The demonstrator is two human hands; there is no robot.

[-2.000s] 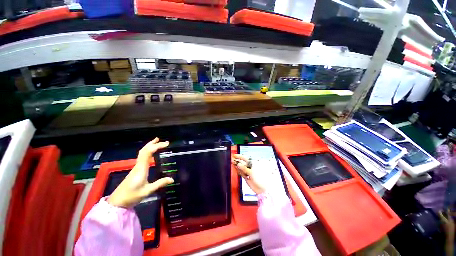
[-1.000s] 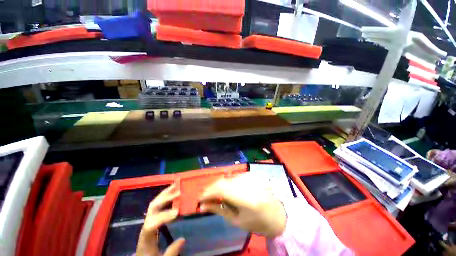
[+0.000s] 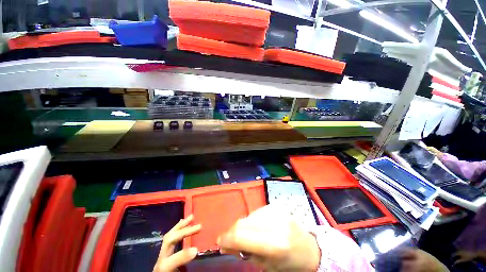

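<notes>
A dark tablet (image 3: pixel 210 254) shows only its top edge at the bottom of the picture; the rest is cut off or hidden by my hands. My left hand (image 3: pixel 177 245) holds it at its left side, fingers at the top edge. My right hand (image 3: pixel 274 239) is bent over the top edge, fingertips together; anything pinched in them is hidden. Behind is a red foam tray (image 3: pixel 154 196) with an empty middle pocket, dark glass (image 3: pixel 146 228) in the left pocket, and a tablet with a lit white screen (image 3: pixel 290 199) at the right, partly covered by my right hand.
Another red tray (image 3: pixel 322 171) at right holds dark tablets; another person's hand (image 3: pixel 423 263) is by its front one. Beyond it are stacked sheeted tablets (image 3: pixel 399 178). Red and white trays (image 3: pixel 50 223) stand at left. A white-edged shelf (image 3: pixel 213 79) crosses above.
The tablet has moved down, mostly out of the picture, with my hands at its top edge. The right tray's front pocket, empty before, now holds a shiny tablet, and another person's hand has appeared there.
</notes>
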